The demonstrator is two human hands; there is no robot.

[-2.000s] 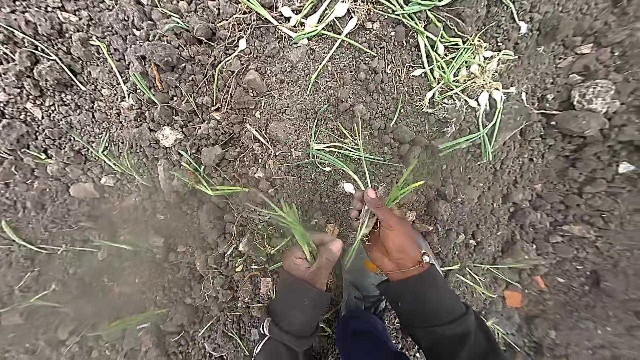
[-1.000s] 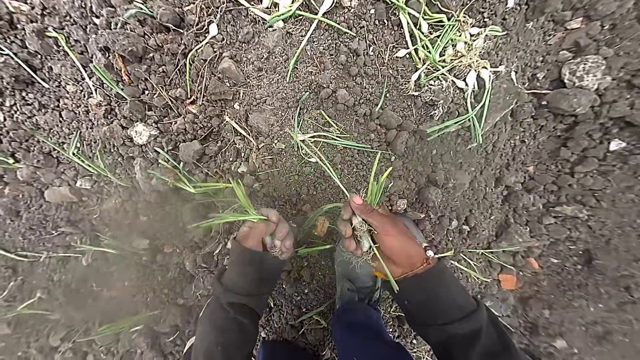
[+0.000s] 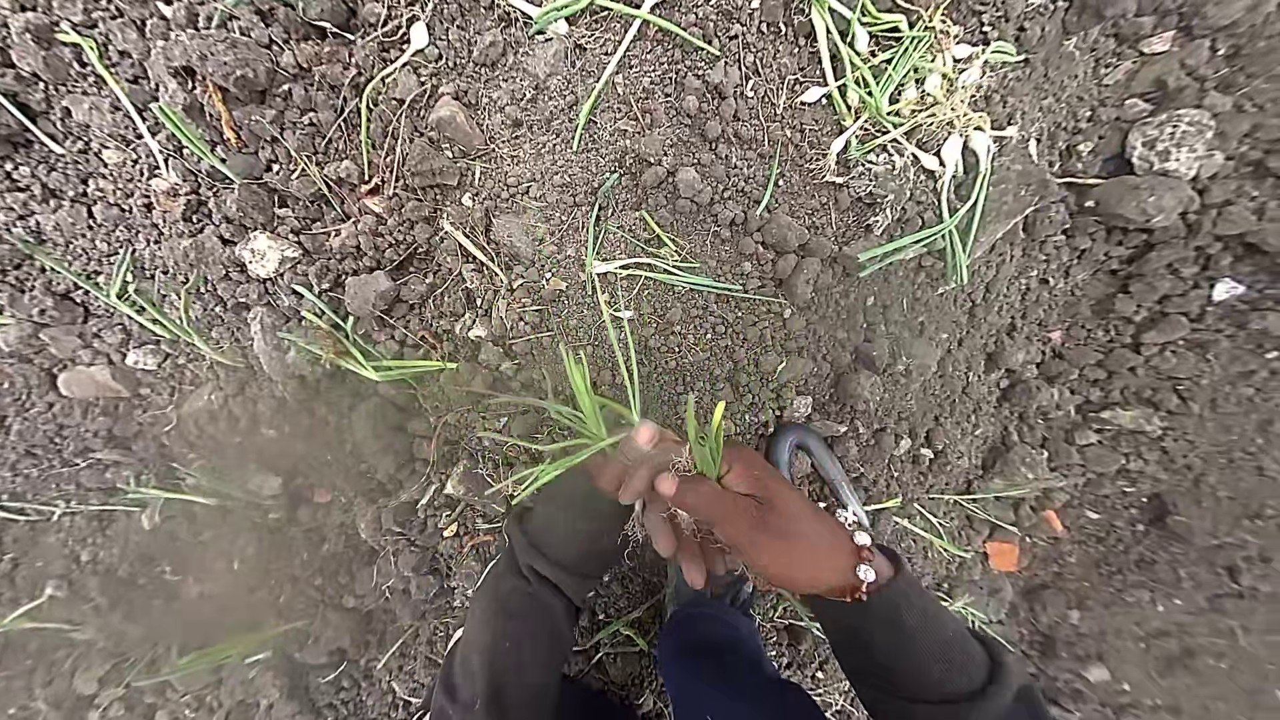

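Note:
Low in the middle of the head view my two hands meet above the soil. My left hand [image 3: 632,468] grips a bunch of green onion seedlings [image 3: 570,430], whose leaves fan up and to the left. Beside it my right hand [image 3: 765,515], with a beaded bracelet at the wrist, holds a smaller bunch with short leaves [image 3: 708,440]. Thin roots hang between the fingers. Just behind the right hand a curved grey metal hook [image 3: 825,465] shows; the rest of it is hidden. A few loose seedlings [image 3: 660,270] lie on the soil ahead of the hands.
A pile of onion seedlings with white bulbs [image 3: 900,85] lies at the upper right. Seedlings rest in the soil on the left [image 3: 370,360]. Stones [image 3: 1170,145] and an orange shard [image 3: 1002,555] are at the right. My leg in dark blue cloth [image 3: 725,660] is below the hands.
My left hand has moved right and now meets my right hand. The metal hook has come into sight behind the right hand.

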